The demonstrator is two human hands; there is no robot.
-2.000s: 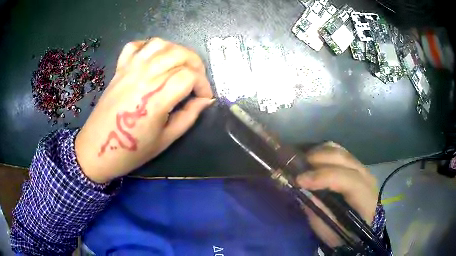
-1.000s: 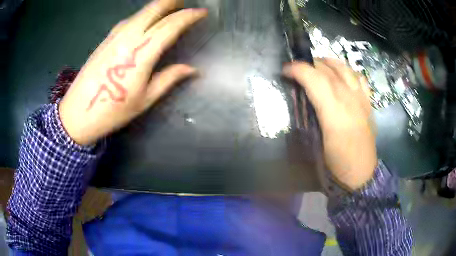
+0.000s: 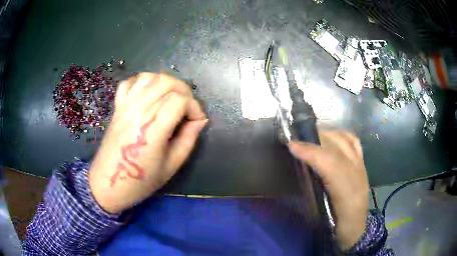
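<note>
My left hand (image 3: 148, 140) is above the left middle of the mat, thumb and index fingertips together; whether a tiny part is between them cannot be seen. My right hand (image 3: 335, 170) is closed around the dark handle of a soldering iron (image 3: 304, 117), blurred. Its pale tip points up and away, with a thin bent silver tube along its left side. A circuit board (image 3: 254, 92), washed white by glare, lies flat behind the iron, partly covered by it. A red-black heap of tiny wired components (image 3: 80, 97) lies left of my left hand.
A stack of overlapping boards (image 3: 396, 82) lies at the right. An orange-red and white cylinder (image 3: 439, 71) is at the right edge. A dark ribbed round thing (image 3: 396, 17) is at the top right. A black cord (image 3: 408, 184) hangs at the lower right.
My left fingers were spread one second ago and are now pinched together. The right hand has moved lower, and the iron is now over the board area. The component heap is more exposed.
</note>
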